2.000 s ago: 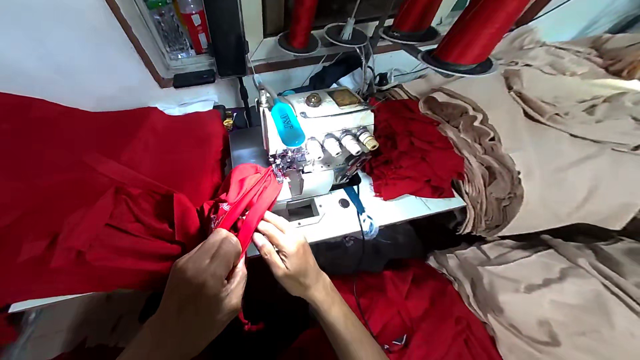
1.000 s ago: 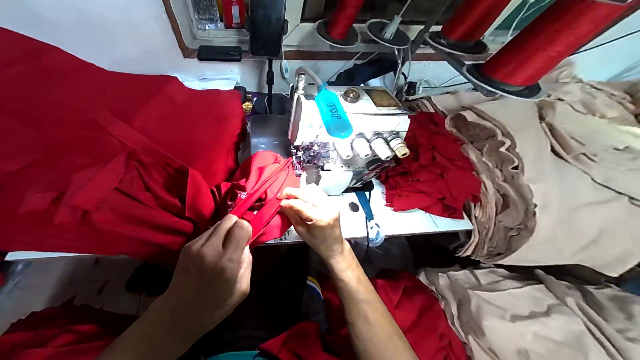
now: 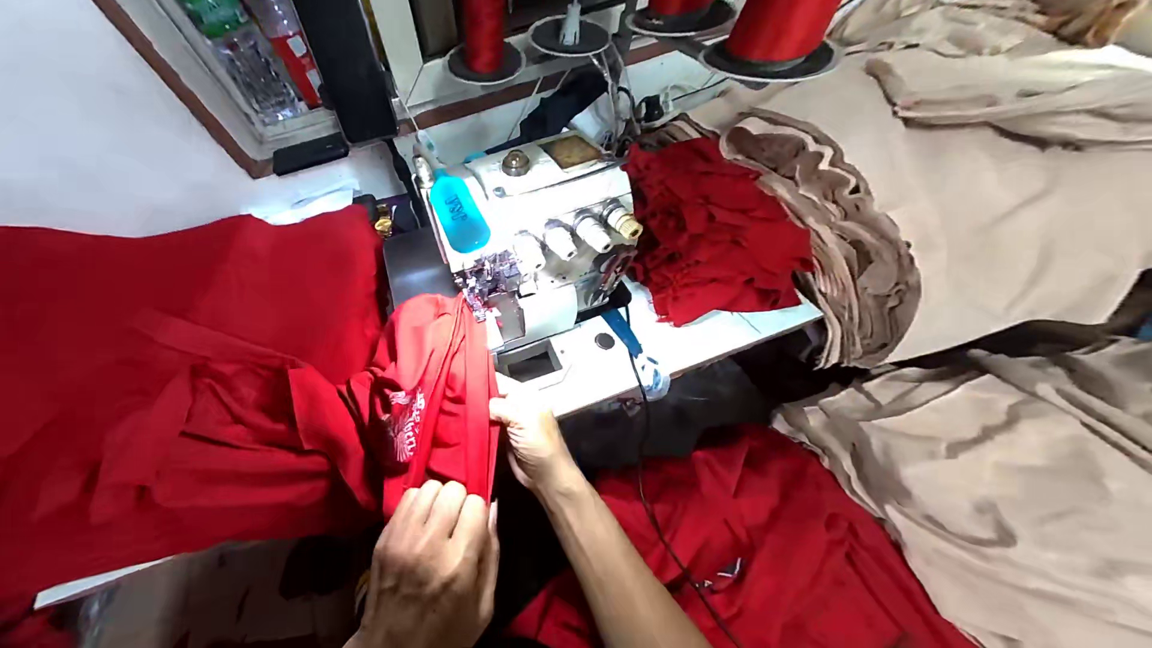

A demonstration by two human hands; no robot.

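A red fabric garment [image 3: 450, 387] with a white print runs from the needle area of a white overlock sewing machine [image 3: 549, 207] down towards me. My left hand [image 3: 436, 549] grips its near end, fingers curled over the cloth. Further up, my right hand [image 3: 526, 432] pinches the garment's right edge between thumb and fingers, just in front of the machine bed. A blue tag-shaped piece [image 3: 459, 212] lies against the machine's upper left. The presser foot is partly hidden by cloth and glare.
Red cloth [image 3: 180, 360] spreads over the table's left. Crumpled red pieces [image 3: 711, 229] lie right of the machine, beside stacked beige fabric [image 3: 990, 198]. Red thread cones [image 3: 486, 36] stand behind. More red cloth [image 3: 756, 540] and a black cable [image 3: 648, 486] lie below the table edge.
My left hand has moved down along the garment, towards me. The cloth between my hands, bunched a second ago, now lies straighter, with its white print showing. The view has shifted and turned.
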